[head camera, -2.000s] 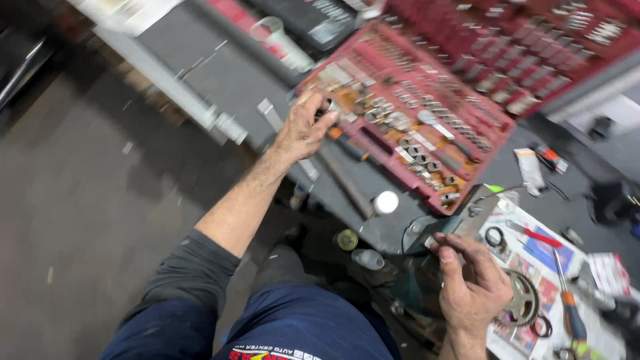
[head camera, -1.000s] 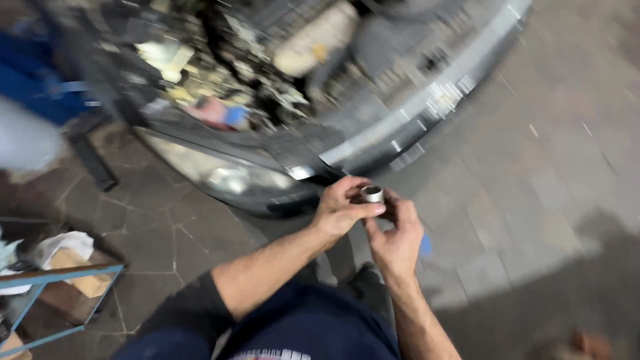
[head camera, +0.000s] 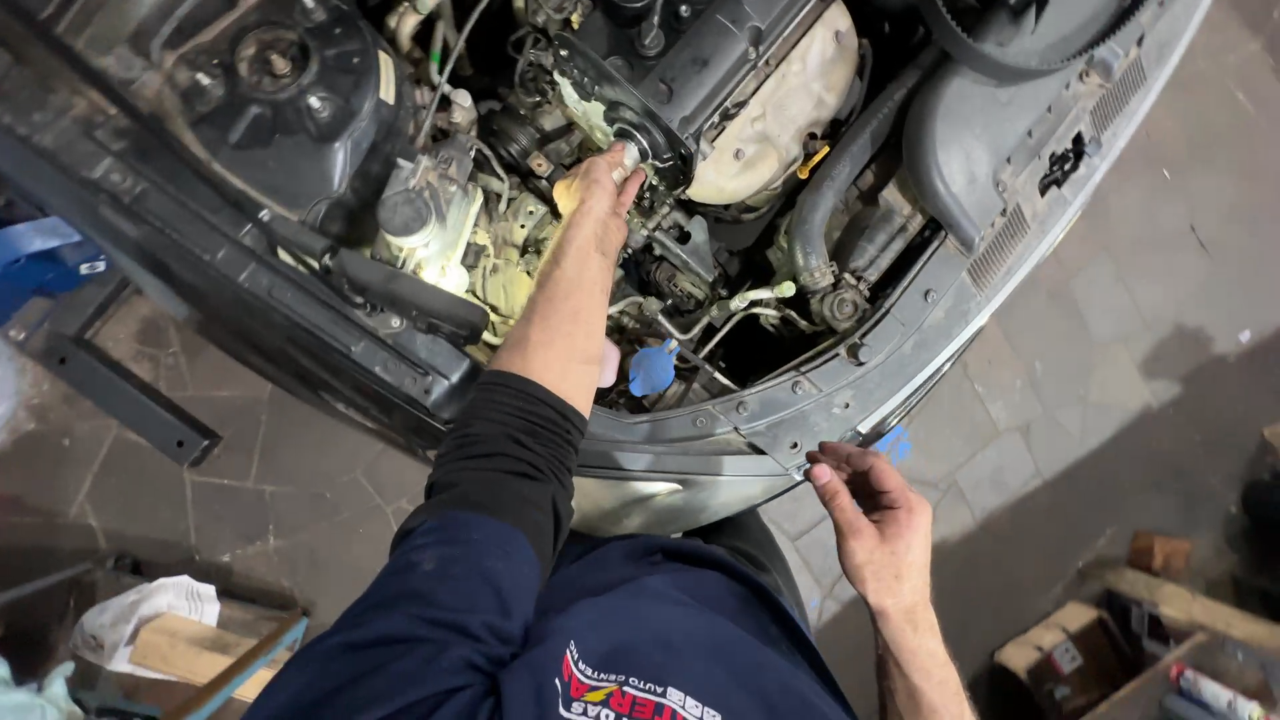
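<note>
My left hand (head camera: 597, 195) reaches into the engine bay, its fingers closed around a metal socket (head camera: 632, 155) at the end of the engine, beside the black engine cover (head camera: 700, 70). The hand hides part of the socket, and what lies behind it cannot be seen. Over the front edge of the car, my right hand (head camera: 868, 500) is half curled, thumb near the fingertips; whether something small is between them cannot be told. A beige heat shield (head camera: 780, 115) is right of the left hand.
A blue reservoir cap (head camera: 653, 368) and a thick black hose (head camera: 850, 160) lie in the bay. The car's front crossmember (head camera: 690, 425) runs before me. A dark metal arm (head camera: 130, 400) stands at left; cardboard boxes (head camera: 1060, 650) lie lower right.
I have turned from the bench with the red socket case to the car. Both hands were together at the socket one second ago; now my left hand is inside the engine bay with it, apart from the right.
</note>
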